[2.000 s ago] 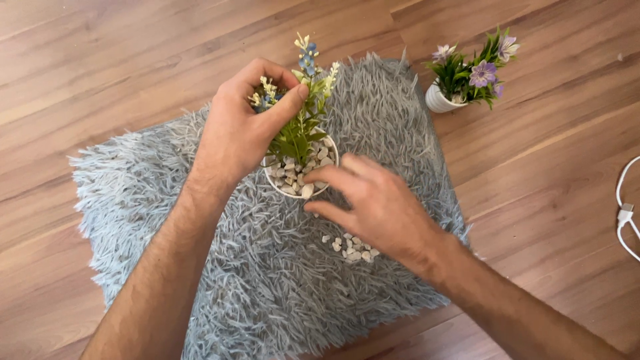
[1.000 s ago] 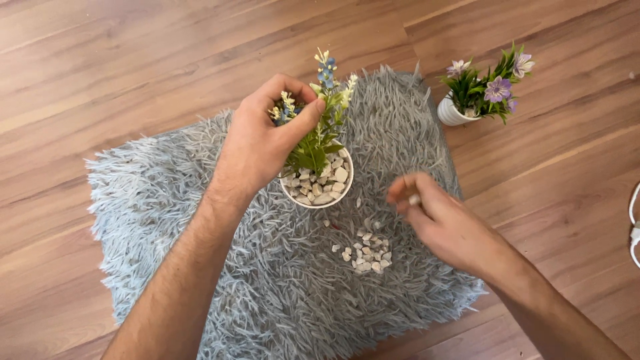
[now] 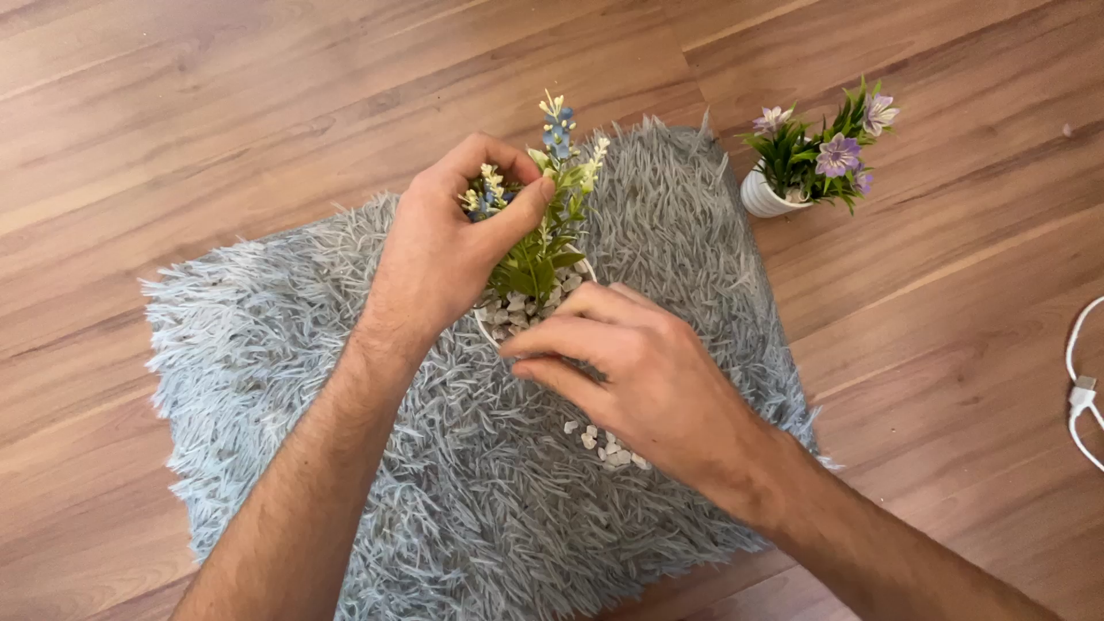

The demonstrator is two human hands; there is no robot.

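Observation:
My left hand [image 3: 457, 233] pinches a stem of the artificial plant [image 3: 539, 259], which has blue and pale yellow flowers. The plant stands in a round white pot [image 3: 485, 326] filled with white and grey pebbles [image 3: 517, 312]. Over the near right rim of the pot is my right hand [image 3: 621, 362], its fingertips bent down towards the pebbles; whether a pebble is between them cannot be seen. A small pile of loose pebbles [image 3: 617, 453] lies on the shaggy grey-blue mat [image 3: 483, 500], partly covered by my right hand.
A second white pot [image 3: 768, 197], ribbed, with purple artificial flowers [image 3: 837, 155], stands on the wood-look floor [image 3: 931, 319] beyond the mat's right corner. At the far right edge lies a white cable [image 3: 1082, 397] with a plug.
One second ago my right hand was right of the pot with a pebble at its fingers; now it is back over the pot's rim. My left hand has stayed at the plant.

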